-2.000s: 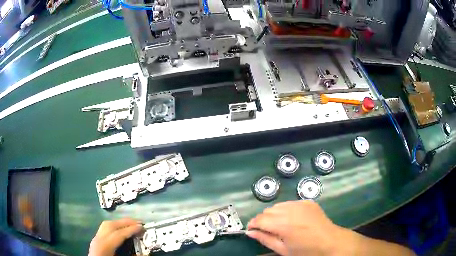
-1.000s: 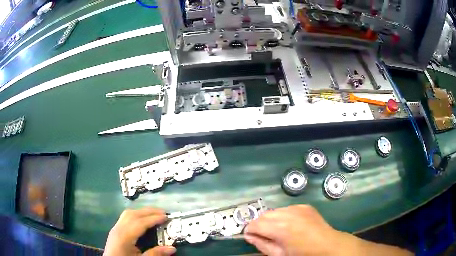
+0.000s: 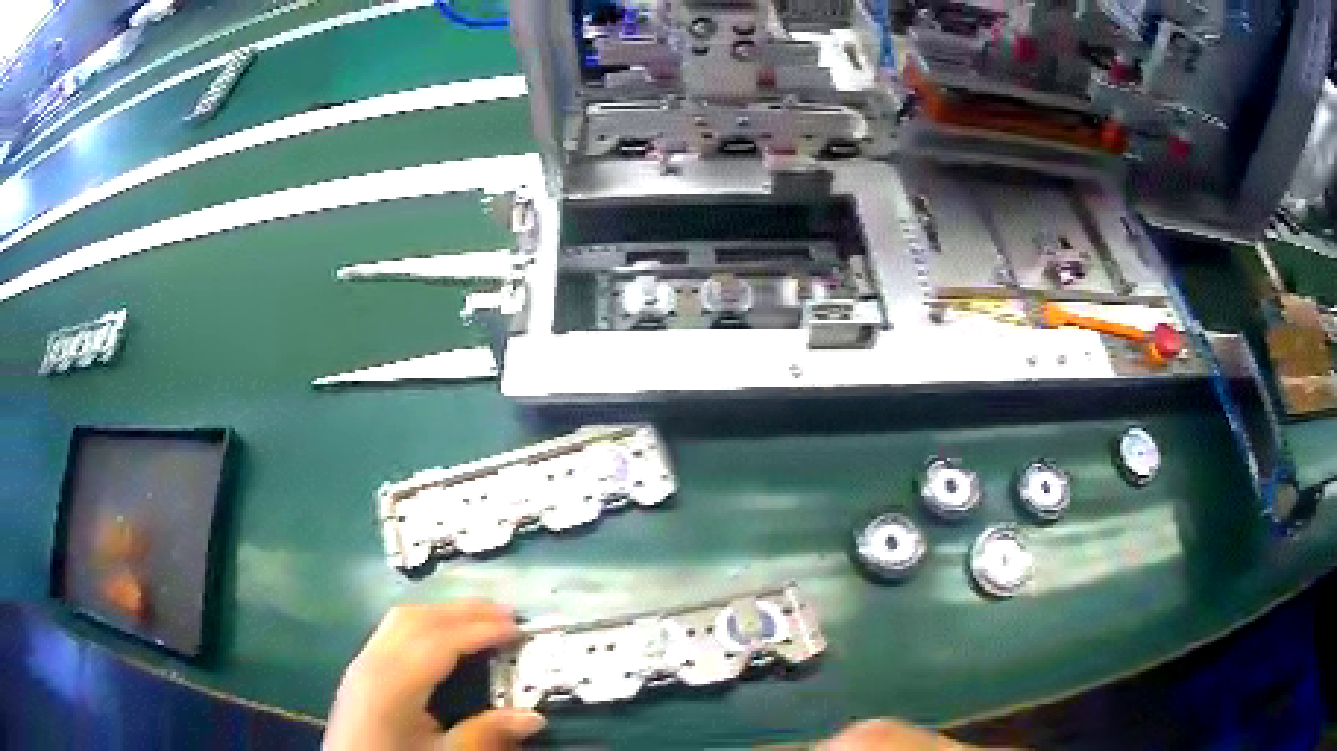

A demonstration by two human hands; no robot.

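A silver-grey housing strip (image 3: 645, 660) lies on the green bench near the front edge, one round insert (image 3: 751, 627) seated at its right end. My left hand (image 3: 440, 675) grips its left end between thumb and fingers. My right hand (image 3: 875, 735) shows only as a small part at the bottom edge; its fingers cannot be made out. A second housing strip (image 3: 528, 499) lies just behind. Several loose round inserts (image 3: 890, 546) lie to the right.
The machine fixture (image 3: 660, 364) stands behind, with a housing in its opening. An orange-handled tool (image 3: 1092, 320) and red knob (image 3: 1167, 342) are on its base. A black parts tray (image 3: 144, 536) is at left, a small housing (image 3: 84, 342) behind it. A blue hose hangs at right.
My right hand has moved off the front housing, down to the bottom edge. A housing has come into the fixture's opening and moved rightward in it. The view has shifted left.
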